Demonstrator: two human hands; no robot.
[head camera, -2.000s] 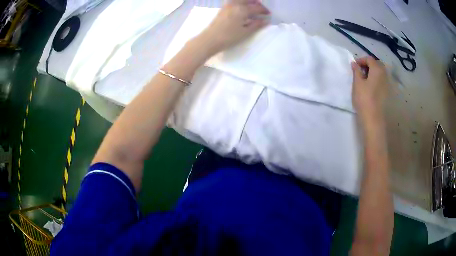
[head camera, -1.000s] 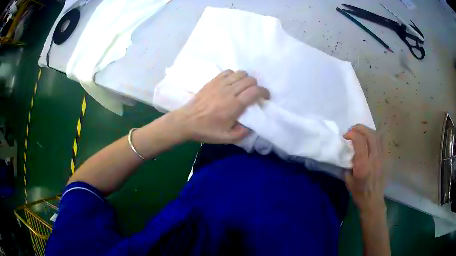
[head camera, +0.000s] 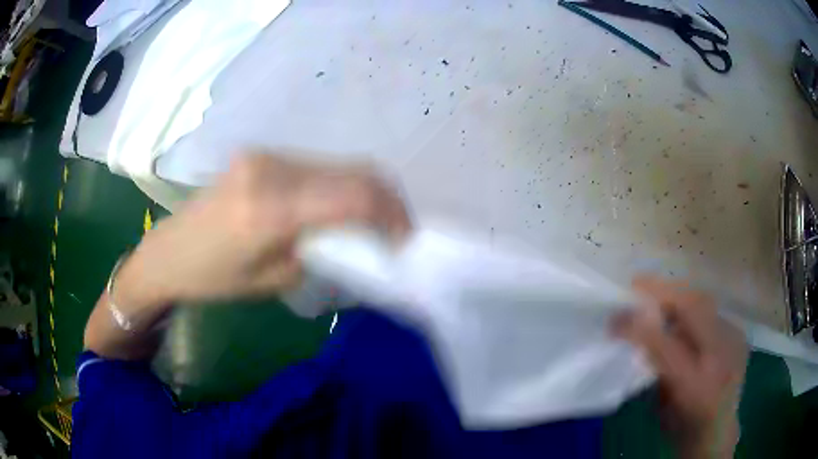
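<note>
A white garment piece (head camera: 529, 332) hangs between my two hands, over the table's front edge and in front of my body. It is blurred by motion. My left hand (head camera: 305, 224) is blurred and grips the bunched left end of the cloth. My right hand (head camera: 686, 345) pinches the cloth's right end near the front edge of the table. The fingertips of both hands are too blurred to see in detail.
Black shears (head camera: 691, 31) and a dark green pencil (head camera: 619, 34) lie at the back right. The iron (head camera: 796, 251) is at the right edge. White cut pieces (head camera: 175, 76) drape over the left table edge beside a black disc (head camera: 101, 83). The stained pressing table (head camera: 538, 134) lies ahead.
The garment piece has come off the tabletop and is now held up between my hands, nearer my body. My left hand has moved left and my right hand slightly right and down.
</note>
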